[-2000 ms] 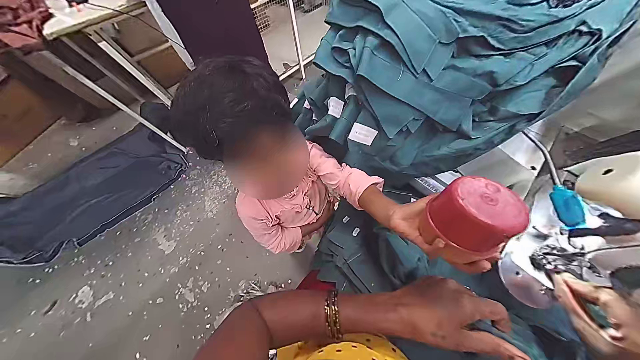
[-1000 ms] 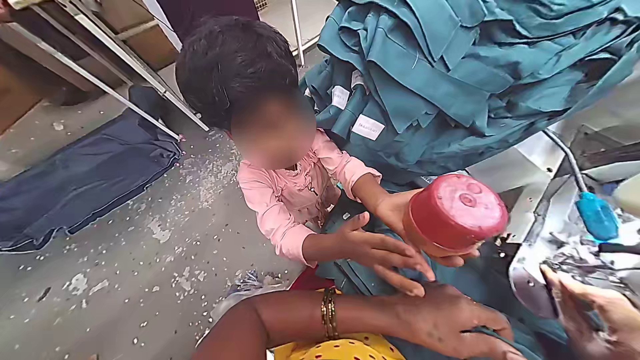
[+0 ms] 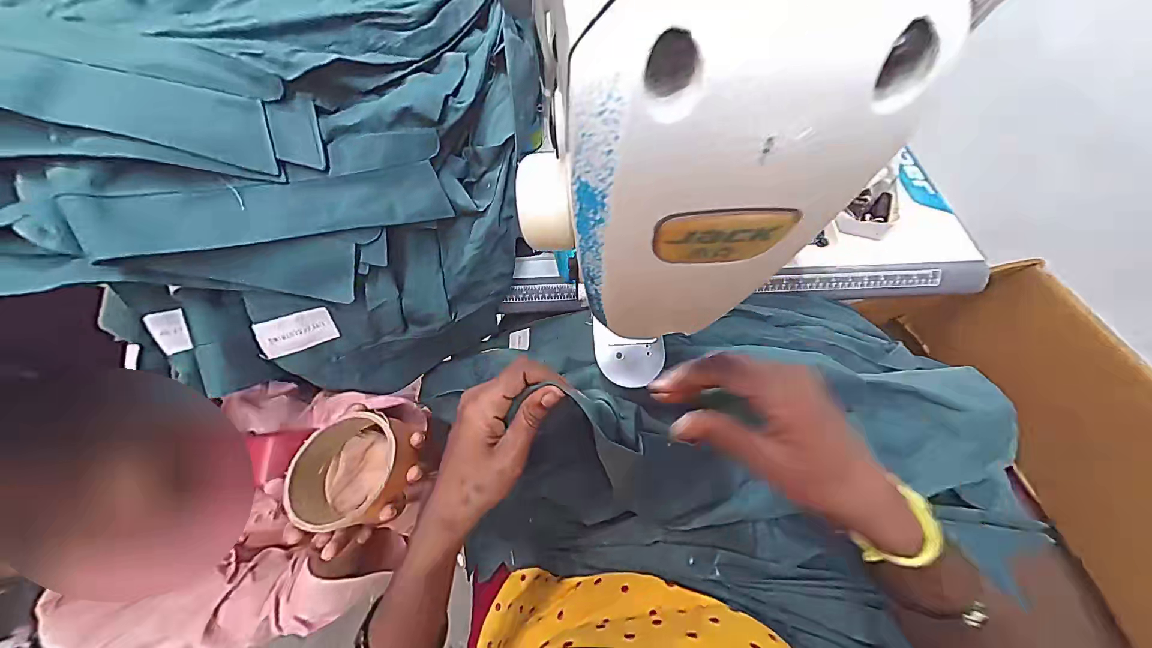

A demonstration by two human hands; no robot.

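Observation:
My left hand (image 3: 490,441) pinches a folded edge of teal cloth (image 3: 576,477) between thumb and fingers, just left of the presser area of a white Jack sewing machine (image 3: 684,171). To the right, my right hand (image 3: 774,423) is blurred, its thumb and fingers apart beside the cloth; whether it touches the cloth cannot be told. The rounded metal end (image 3: 630,360) below the machine head lies between both hands. More teal cloth spreads over my lap and under both hands.
A large pile of teal garment pieces (image 3: 225,180) with white labels rises at the left. Below it, a person in pink (image 3: 207,594) holds a round container (image 3: 301,481) close to my left arm. A cardboard box (image 3: 1035,360) stands at the right, and a small tray (image 3: 868,216) lies behind the machine.
The view has swung right to the sewing machine. My left hand now pinches cloth. The other person's container, earlier held out with its red face up, now shows its open side.

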